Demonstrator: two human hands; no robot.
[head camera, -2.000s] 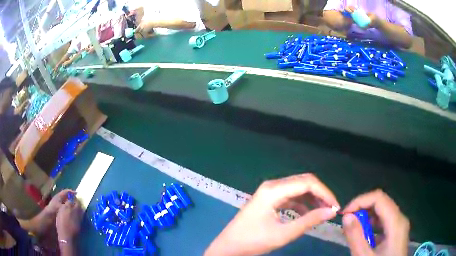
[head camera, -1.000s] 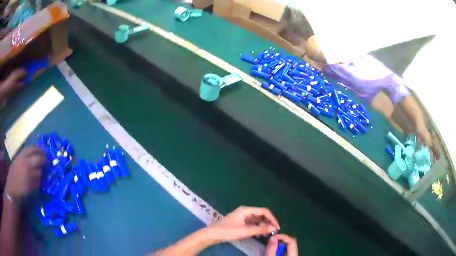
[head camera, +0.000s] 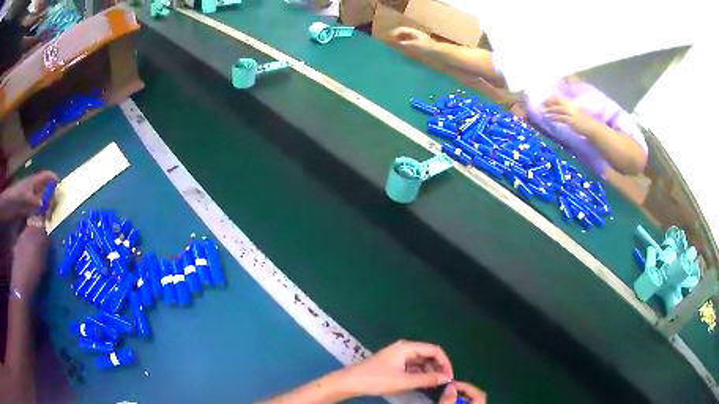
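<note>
My right hand (head camera: 465, 392) is at the bottom edge, partly cut off, with its fingers around a blue battery cell (head camera: 462, 400) of which only a small part shows. My left hand (head camera: 406, 368) is just left of it, thumb and index fingertips pinched at the end of the cell. The fingertips of both hands meet. What the left fingertips hold is too small to tell. A pile of blue battery cells (head camera: 102, 260) lies on the blue-green worktable to the left.
Turquoise fan bodies (head camera: 404, 183) lie along the green conveyor belt (head camera: 331, 260). A speckled belt edge rail (head camera: 229, 245) runs beside the table. Across are a cell pile (head camera: 520, 154), heaped fan bodies (head camera: 670, 268) and a worker's arms. At left are another worker's hands, a pale strip (head camera: 88, 183) and a carton (head camera: 67, 59).
The view has turned right and down, and my hands now sit lower in the picture. The neighbour's hand has left the cell pile and holds a blue cell by the pale strip.
</note>
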